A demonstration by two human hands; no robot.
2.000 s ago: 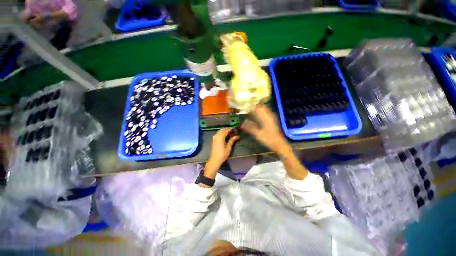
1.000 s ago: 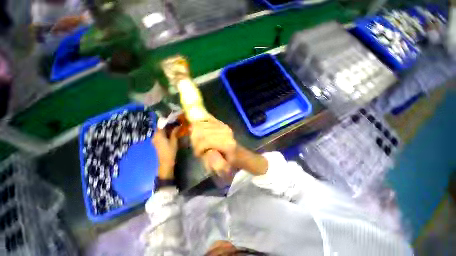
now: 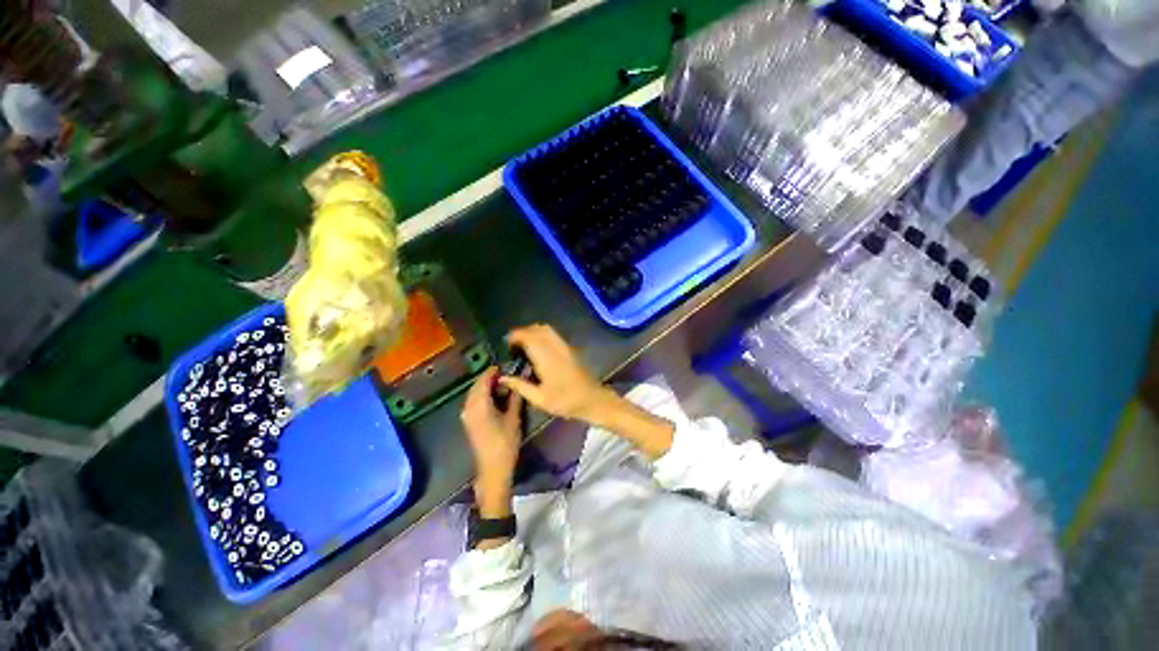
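Observation:
My left hand (image 3: 492, 426) and my right hand (image 3: 555, 374) meet over the bench's front edge, fingertips closed on a small black part (image 3: 511, 371). Its details are too small to tell. Behind them is the press base plate (image 3: 439, 382) in green, with the orange press pad (image 3: 414, 340) bare on it. The yellow-wrapped press lever (image 3: 343, 280) stands left of the pad, untouched. The left parts tray (image 3: 343, 471) holds loose black-and-white pieces. The right parts tray (image 3: 686, 261) holds rows of black pieces.
The green arbor press (image 3: 210, 191) stands behind the lever at upper left. Stacked clear blister trays (image 3: 813, 115) lie right of the right tray. A low blister tray (image 3: 864, 343) with some black pieces is at lower right. Another person's sleeve (image 3: 1017, 115) shows at upper right.
A second ago my right hand gripped the lever and my left hand was at the pad. Both are now together in front of the press, off the lever. The view has turned toward the right.

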